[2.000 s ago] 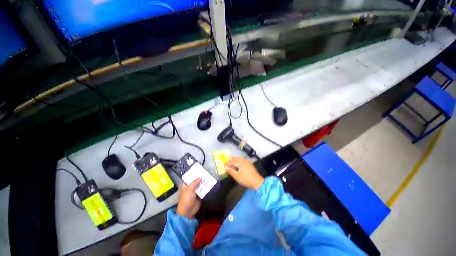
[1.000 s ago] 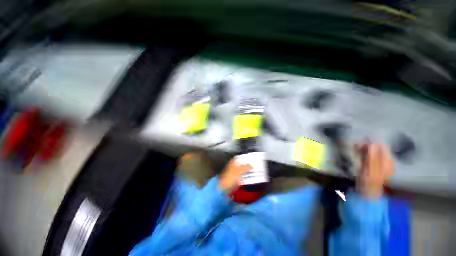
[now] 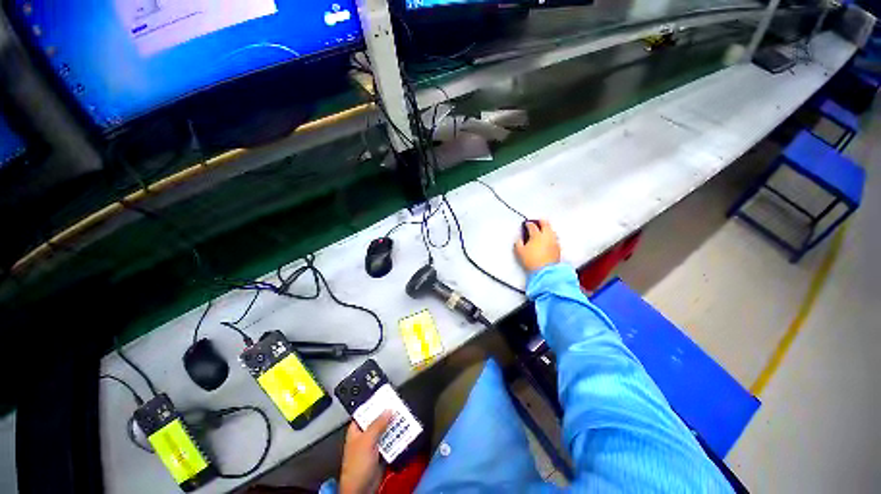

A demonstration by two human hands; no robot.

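A black smartphone with a white printed label is held in my left hand at the bench's front edge. My right hand rests over a black computer mouse farther right on the bench. A yellow card lies flat on the bench between my hands. Two more smartphones with yellow cards on them lie to the left, the nearer one and the far-left one, each with a cable at its top end. A handheld scanner lies beyond the loose card.
Two other mice lie on the bench. Black cables hang at the upright post. A monitor shows a pale window. A blue stool and a red stool stand at the right.
My right hand has left the yellow card and moved right onto the mouse. The phone in my left hand is lower and nearer to me. A pale window now shows on the monitor.
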